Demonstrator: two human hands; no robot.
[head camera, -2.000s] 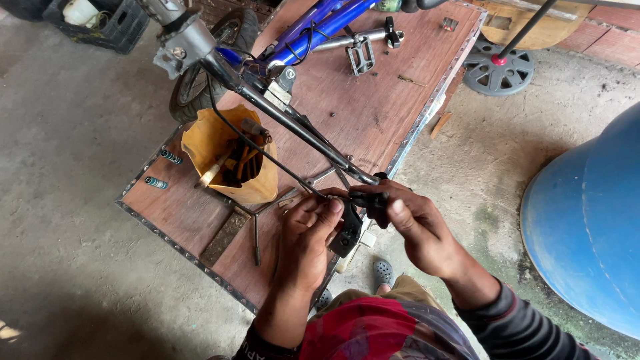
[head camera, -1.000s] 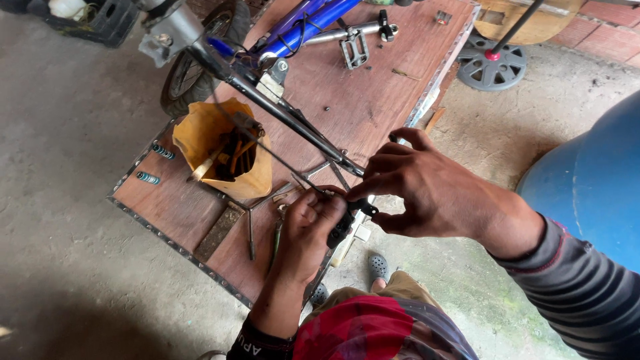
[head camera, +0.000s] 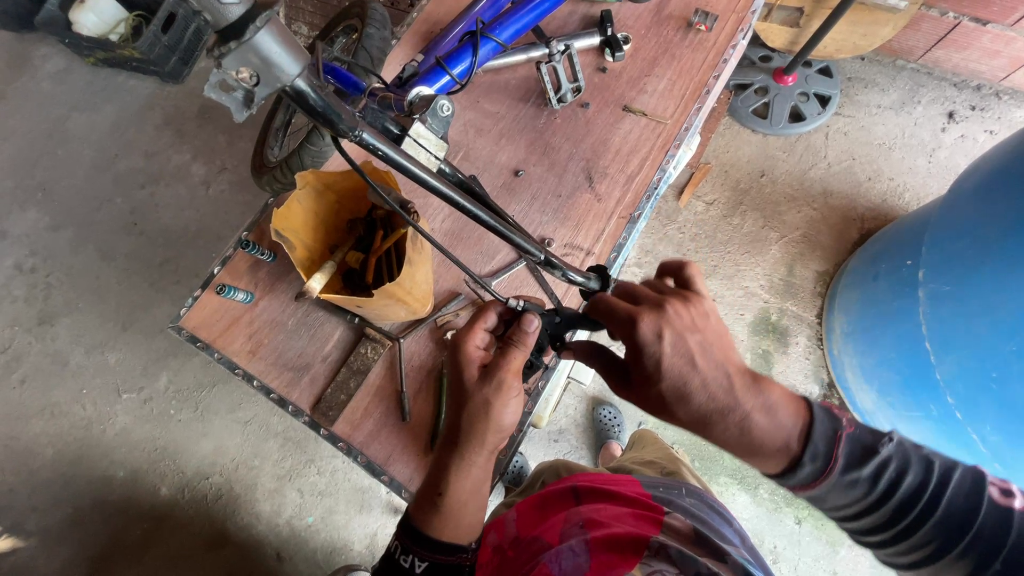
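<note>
My left hand pinches a black lever assembly, probably a brake or shifter part, where a black cable enters it. The fingers of my right hand are closed on the right side of that same part. Just above my fingertips, a black clamp or collar sits at the end of a black handlebar tube. The tube runs up and left to a silver metal stem. Behind lies the blue bicycle frame with its pedal. My fingers hide much of the lever assembly.
A cut yellow plastic container of tools stands on the wooden table. Near it lie two springs, a three-armed wrench and a flat metal bar. A blue barrel stands at the right, a black crate at the upper left.
My right hand has shifted its grip around the black part, its back now turned upward. My left hand has kept hold near the cable end.
</note>
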